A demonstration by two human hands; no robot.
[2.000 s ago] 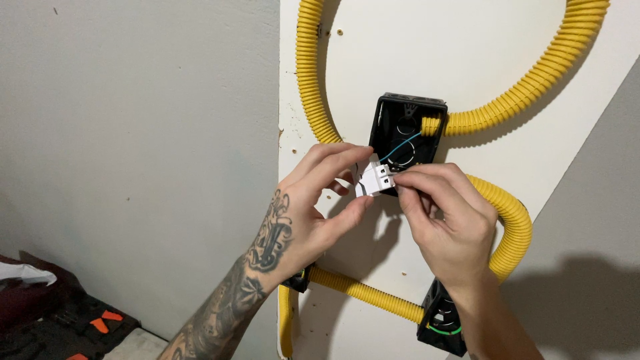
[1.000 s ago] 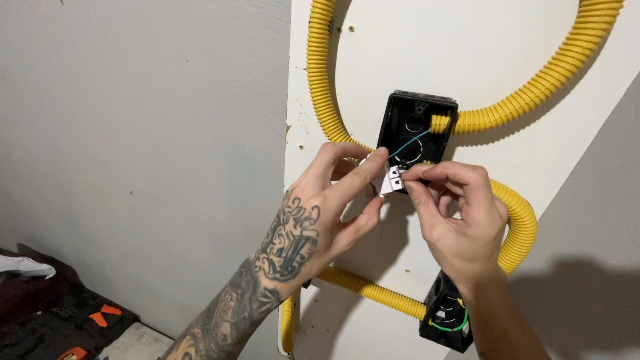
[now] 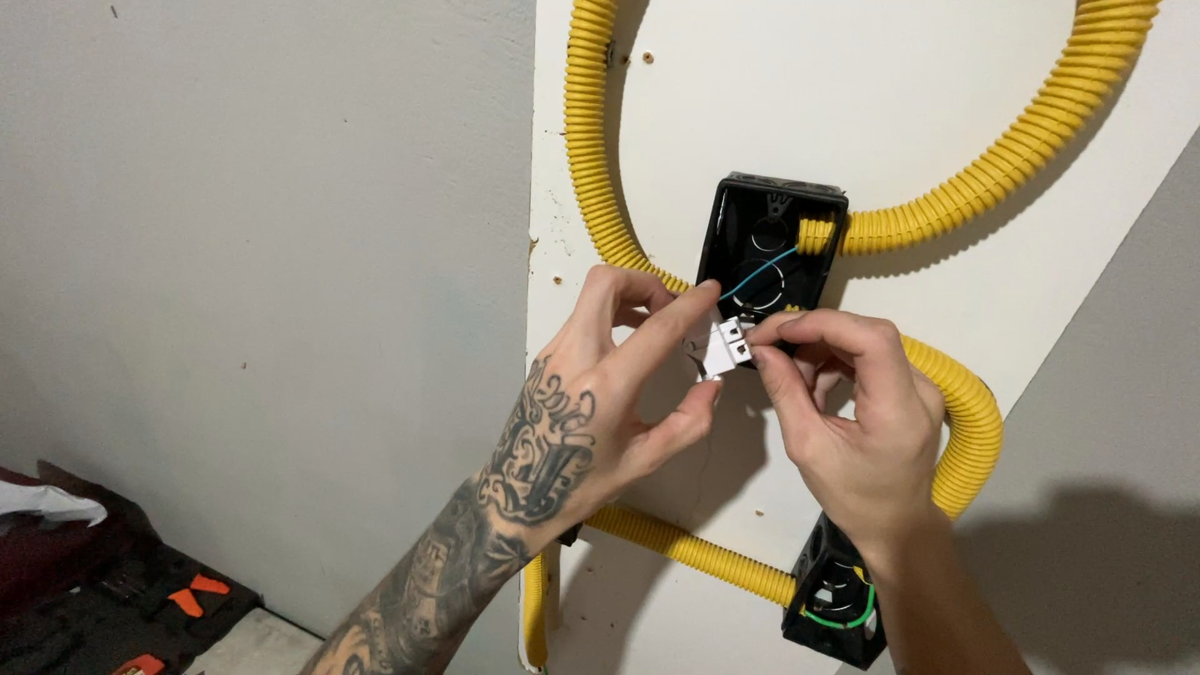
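Note:
Between its thumb and fingers my left hand (image 3: 637, 384) grips a small white electrical module (image 3: 724, 349) with two dark terminal openings facing right. My right hand (image 3: 848, 403) has its thumb and index fingertips pinched at the module's right edge; whether a wire end lies between them is too small to tell. Both hands are in front of the lower part of a black plastic electrical box (image 3: 773, 244) on a white panel. A thin blue wire (image 3: 759, 274) runs from the conduit end in that box down to my left index fingertip.
Yellow corrugated conduit (image 3: 1012, 159) curves across the white panel (image 3: 844, 84). A second black box (image 3: 834, 600) with a green wire (image 3: 839, 622) sits at lower right, joined by more conduit (image 3: 694, 553). Orange-handled items (image 3: 199, 595) lie on dark cloth at lower left.
Both hands stay close together at the white module, with only slight shifts of the fingers. The view has moved a little.

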